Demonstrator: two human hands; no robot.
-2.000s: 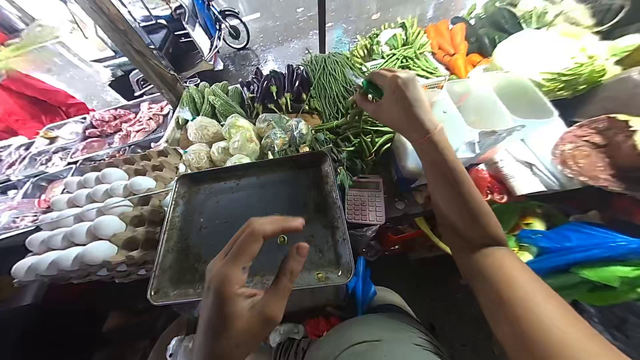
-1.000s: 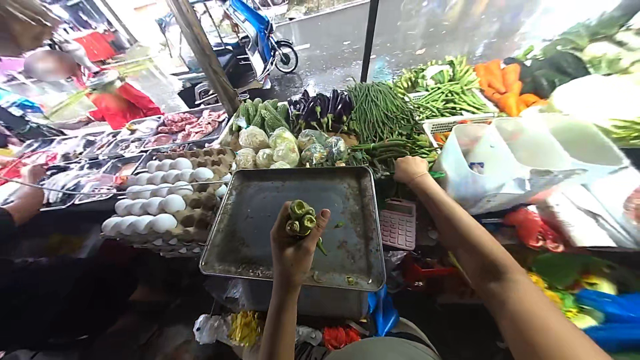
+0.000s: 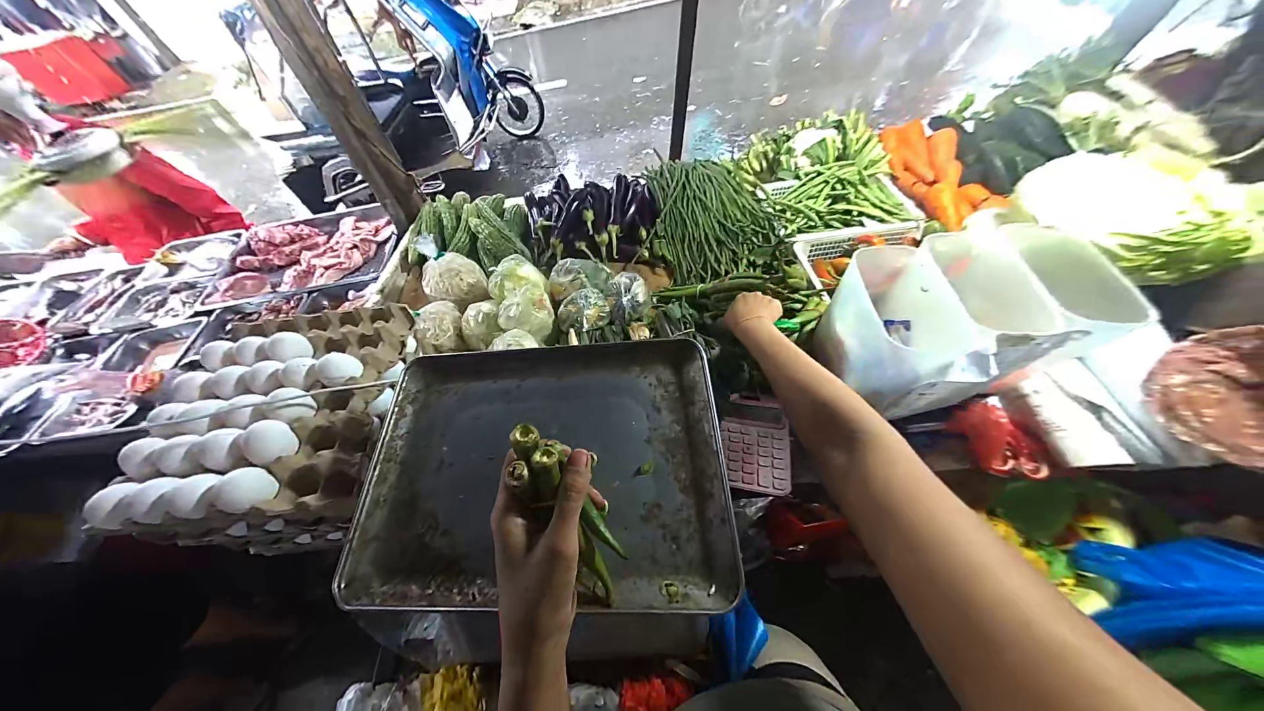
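Observation:
My left hand (image 3: 543, 504) is closed around a small bunch of okra (image 3: 538, 464), cut stem ends up and green tips hanging down, over the front half of a worn metal tray (image 3: 444, 385). Small green scraps lie on the tray. Beyond the tray's back right corner, my right hand (image 3: 752, 308) reaches to a pile of green vegetables (image 3: 726, 288) beside the string beans (image 3: 706, 222). A bit of something bright green (image 3: 787, 324) shows by that hand; its fingers are largely hidden, so its grip is unclear.
Egg trays (image 3: 336, 459) stand left of the tray, a pink calculator (image 3: 755, 454) right of it. White plastic containers (image 3: 889, 326) flank my right forearm. Bagged vegetables (image 3: 518, 296), eggplants (image 3: 592, 217) and bitter gourds (image 3: 484, 232) line the back. Meat trays (image 3: 306, 262) lie at far left.
My left hand was open and empty over the tray two seconds ago; it now holds okra. My right hand has come down from above the string beans to the green pile. The view has shifted.

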